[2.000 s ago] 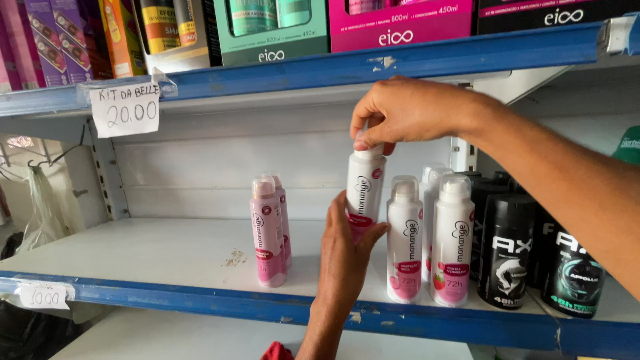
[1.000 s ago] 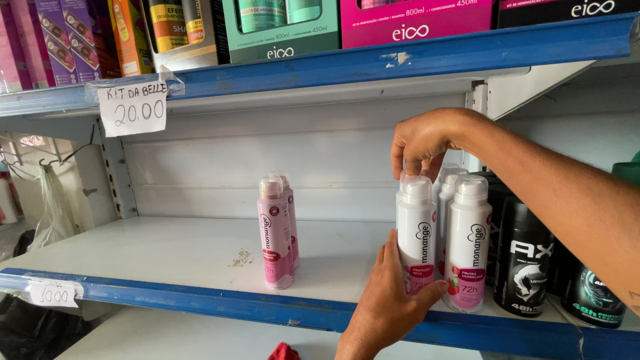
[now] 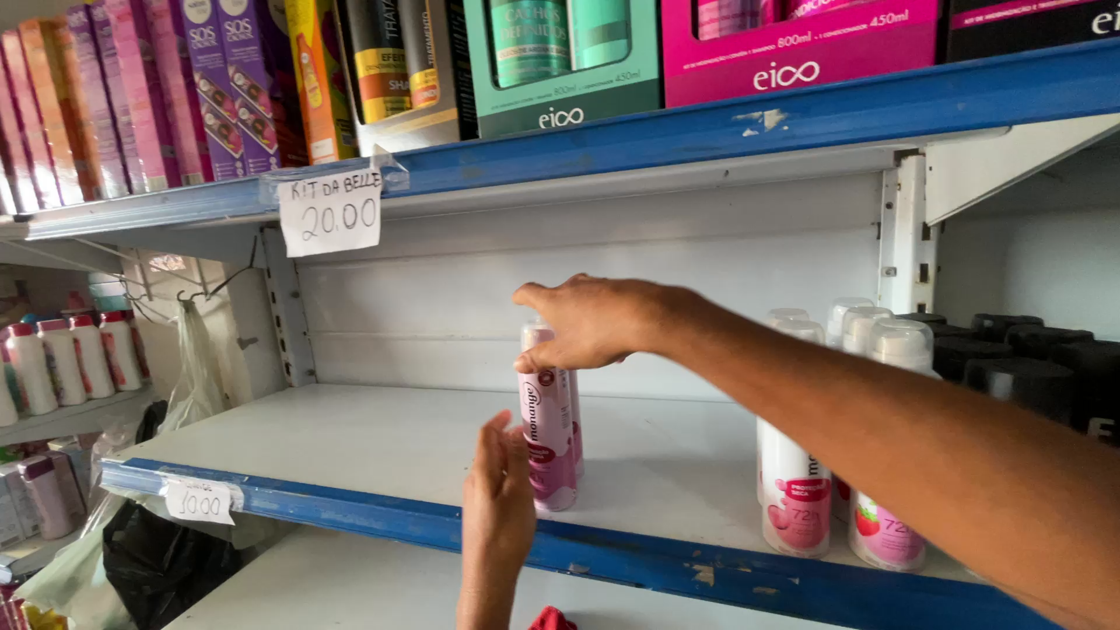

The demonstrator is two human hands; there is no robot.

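Note:
Two pink Monange spray deodorant cans (image 3: 549, 437) stand one behind the other on the middle shelf. My right hand (image 3: 595, 324) reaches across from the right, its thumb and fingers spread around the clear cap of the front can; whether it touches the cap cannot be told. Beside the same can's lower left side is my left hand (image 3: 499, 490), raised with its fingers up and holding nothing visible. White and pink Monange cans (image 3: 796, 490) stand in a group at the right, partly hidden by my right forearm.
Black spray cans (image 3: 1019, 376) stand at the far right. Above, the upper shelf's blue edge (image 3: 612, 166) carries boxed hair-care kits (image 3: 801, 66) and a paper price tag (image 3: 331, 212). The blue front edge (image 3: 385, 525) of the middle shelf bears another tag. Plastic bags (image 3: 162, 560) hang at the lower left.
Both hands have let go of the white Monange can, which stands in the right-hand group, and have moved left to the pink cans. The view has shifted.

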